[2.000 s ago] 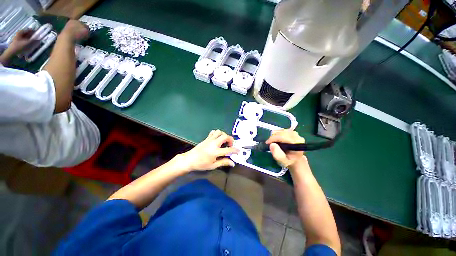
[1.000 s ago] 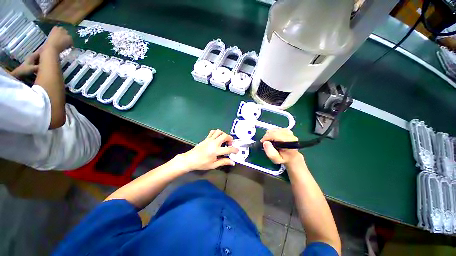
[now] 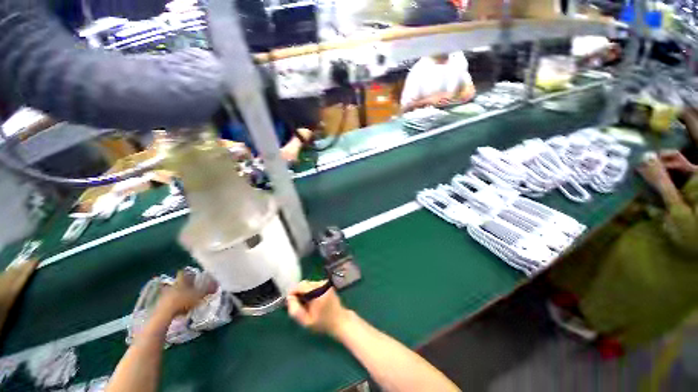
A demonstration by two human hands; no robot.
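Observation:
My right hand holds the black soldering iron by its handle, just right of the white extractor hood's mouth and in front of the small grey iron stand. My left hand is blurred and lies over the group of white housings left of the hood. Its fingers are not clear enough to tell whether they grip a housing. The iron's tip is not clearly visible.
Flat white loops lie in dense rows and piles on the green bench at the right. A co-worker in olive clothing sits at far right, others across the bench. A grey duct hangs at upper left. Small white parts lie at lower left.
The view has swung up and to the right. My left hand has left the flat housings for the group beside the hood. My right hand still holds the iron, now beside the hood and stand.

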